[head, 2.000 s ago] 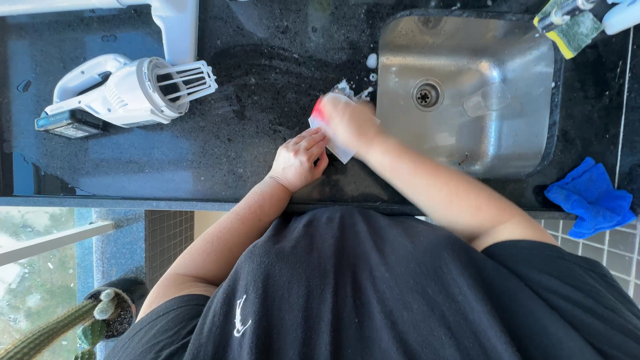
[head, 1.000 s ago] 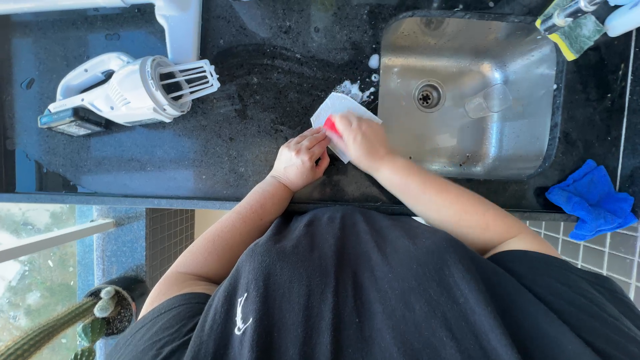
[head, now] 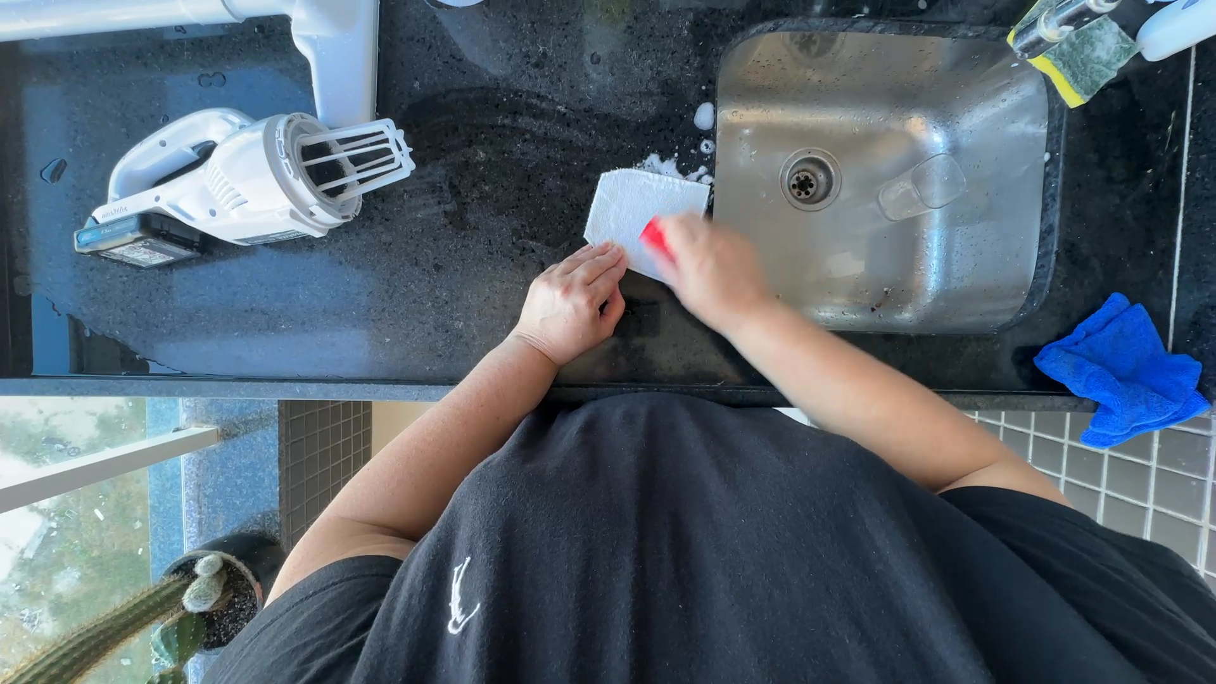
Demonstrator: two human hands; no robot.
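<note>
A flat white filter-like pad (head: 638, 207) with angled corners lies on the dark stone counter, beside the left rim of the sink. My left hand (head: 577, 293) presses its fingertips on the pad's lower left edge. Blurred by motion, my right hand (head: 714, 269) is closed around a red object (head: 656, 239), over the right part of the pad. What kind of tool the red object is cannot be told, since my fingers cover most of it. White suds (head: 665, 166) lie just beyond the pad.
A steel sink (head: 912, 256) with a clear cup (head: 921, 188) in it is at right. A white handheld vacuum body (head: 247, 180) with an open cage lies at left, near a white tube (head: 337, 66). A blue cloth (head: 1126, 370) hangs over the front edge; a sponge (head: 1088, 57) sits behind the sink.
My right hand, with the red object, has moved back and forth over the pad. More of the pad shows than two seconds ago. My left hand has stayed at its edge.
</note>
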